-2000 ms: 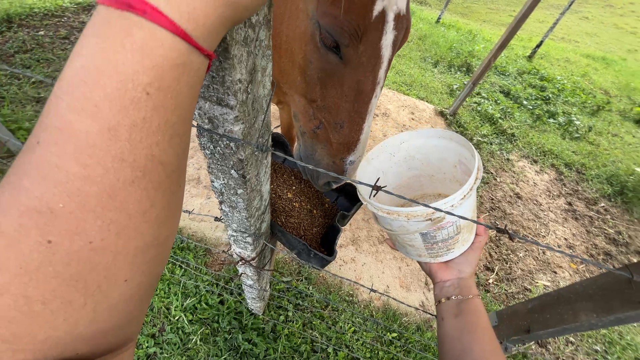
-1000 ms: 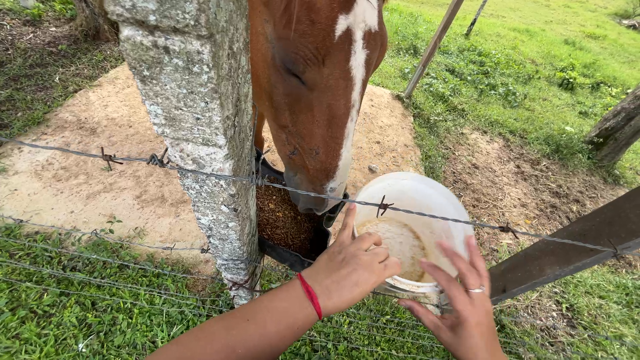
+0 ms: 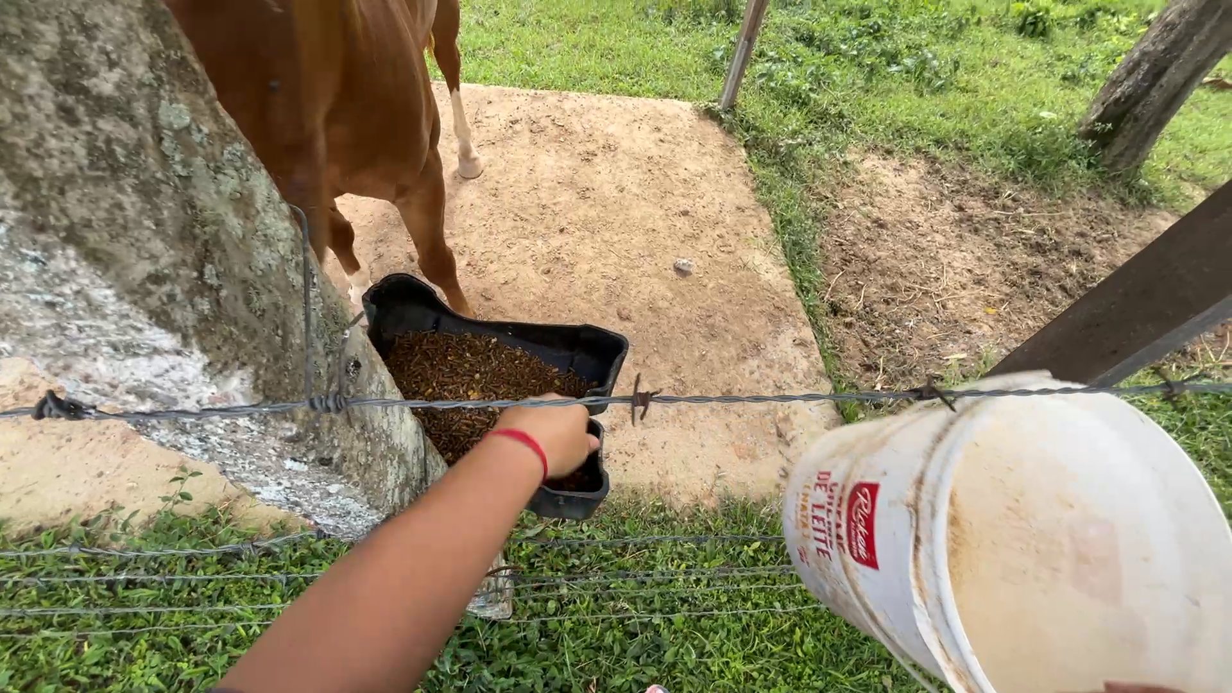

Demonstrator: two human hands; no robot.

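My left hand (image 3: 549, 435), with a red string at its wrist, reaches under the top barbed wire (image 3: 751, 397) into a black feed trough (image 3: 597, 348). Its fingertips are hidden, so whether they grip the feed or the trough is unclear. Brown pelleted feed (image 3: 462, 371) lies in the trough, beside the post. At the right a white plastic bucket (image 3: 866, 539) with printed writing is tilted, its mouth toward me, with feed dust inside. Only a bit of my right hand (image 3: 1141, 687) shows at the bottom edge, at the bucket; its grip is hidden.
A rough, lichened post (image 3: 221, 250) stands at the left, close to my left arm. Behind the trough is a brown horse (image 3: 356, 106) on a dirt-covered slab (image 3: 597, 212). More wires (image 3: 654, 577) run low over grass. A dark slanting beam (image 3: 1126, 289) is at the right.
My left hand has moved from beside the bucket's mouth into the trough. The bucket has moved right, away from the trough. The horse's head, earlier at the feed, no longer shows there.
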